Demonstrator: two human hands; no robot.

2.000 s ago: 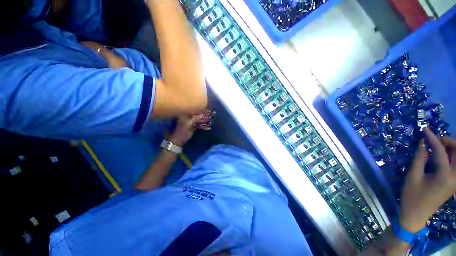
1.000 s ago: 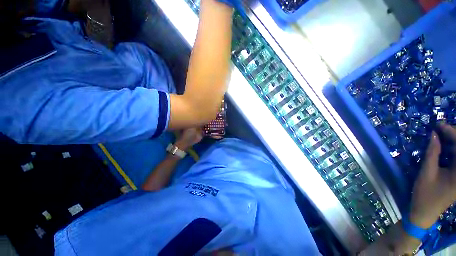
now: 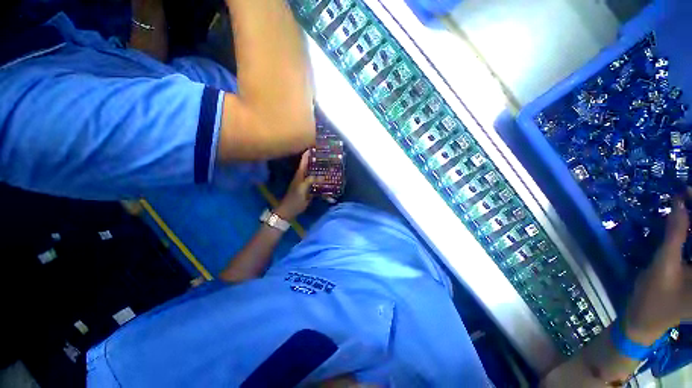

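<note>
My left hand [image 3: 297, 191], with a pale wristwatch, holds a mobile phone [image 3: 326, 170] low between my blue shirt and the line. Its lit screen shows a reddish grid. My right hand [image 3: 662, 292], with a bright blue wrist strap [image 3: 630, 345], is at the right edge over the large blue bin [image 3: 565, 178]. Its fingers are blurred and partly cut off, so any part held is hidden. Small silvery and dark components [image 3: 607, 136] lie heaped in the bin. Green circuit board panels [image 3: 455, 159] run diagonally along the line.
A neighbouring person's bare forearm [image 3: 269, 91] and blue sleeve [image 3: 114, 129] are at upper left, reaching towards the line. The pale rail [image 3: 425, 212] runs beside the boards. Another blue bin's edge shows at the top. My shirt [image 3: 364, 258] fills the lower middle.
The view has shifted a little. My left hand has raised the phone slightly and more of its screen shows. My right hand has moved towards the right edge. The neighbour's forearm swung right, then back left.
</note>
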